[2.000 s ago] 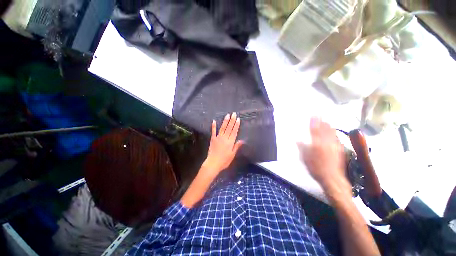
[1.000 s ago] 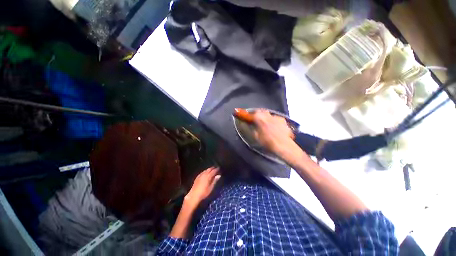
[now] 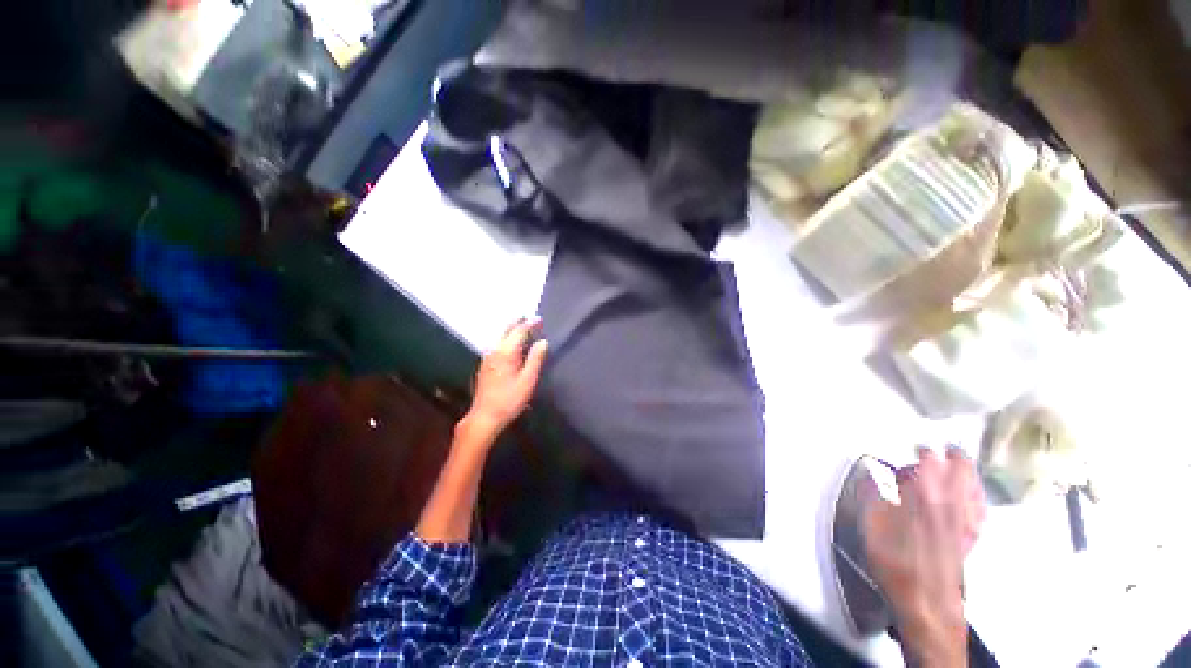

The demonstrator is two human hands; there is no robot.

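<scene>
The dark grey garment piece (image 3: 653, 379) lies flat on the white tabletop, its straight edge near my body and its far end bunched. My left hand (image 3: 507, 379) is at the cloth's left edge, fingers apart, holding nothing. My right hand (image 3: 925, 522) is on the iron (image 3: 856, 555), to the right of the cloth on the white top. The iron's pointed plate shows left of the hand; its handle is hidden under the blurred fingers.
Cream stacks and heaps of cloth (image 3: 895, 215) lie at the far right of the white table (image 3: 444, 281). A small dark stick-like object (image 3: 1075, 518) lies near them. A dark brown stool (image 3: 346, 483), grey cloth (image 3: 222, 594) and a blue crate (image 3: 209, 326) are at the left.
My right hand has moved the iron off the cloth to the right. My left hand has moved up from near my body to the cloth's left edge.
</scene>
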